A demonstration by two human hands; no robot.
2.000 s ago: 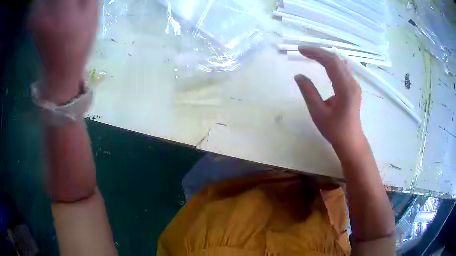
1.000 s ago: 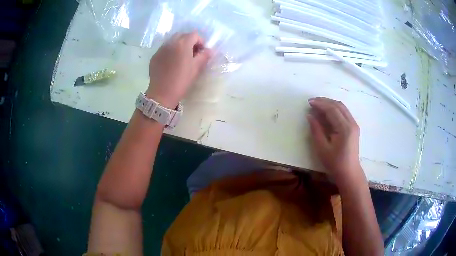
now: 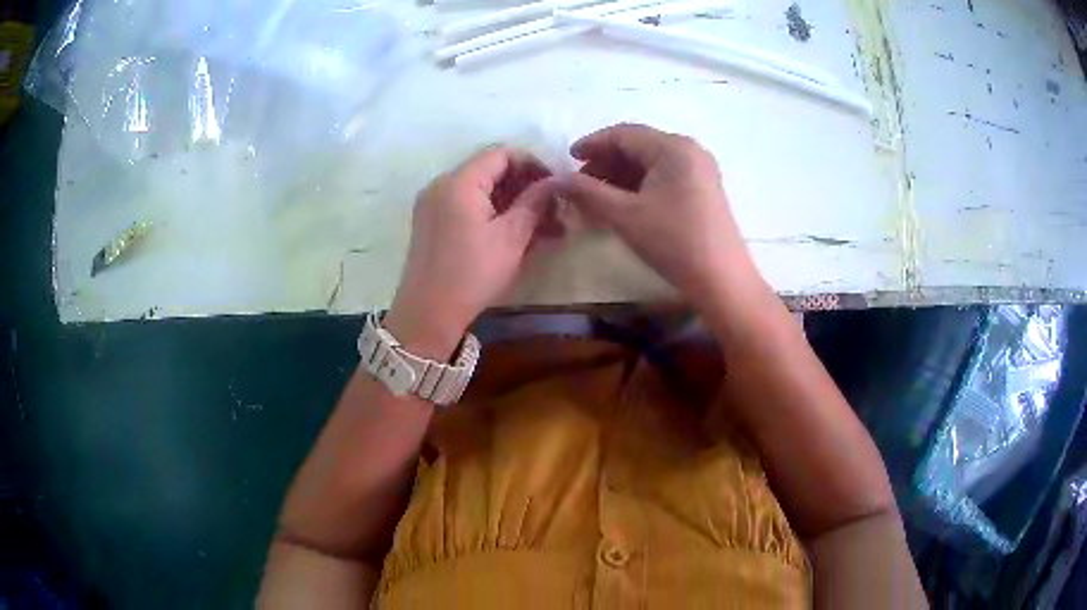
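Observation:
My left hand (image 3: 477, 226) and my right hand (image 3: 662, 197) meet over the table near its front edge. Their fingertips pinch a small clear bag (image 3: 558, 155) between them. The bag is thin and hard to see, and its lower part is hidden by the fingers; I cannot tell whether anything is in it. White sticks (image 3: 513, 38) lie at the top of the view, beyond my hands. One white stick (image 3: 739, 68) lies at an angle to the others, towards the right.
Large clear plastic wrapping (image 3: 238, 89) lies on the table (image 3: 811, 191) at the far left. A small cutter with a yellowish body (image 3: 124, 248) lies near the left table edge. Below the table at right, a bin or sack holds shiny clear packs (image 3: 1013, 393).
My left hand has moved right from the clear plastic, and my right hand has come in to meet it, with a small bag now between them. The view has shifted, so the sticks sit higher.

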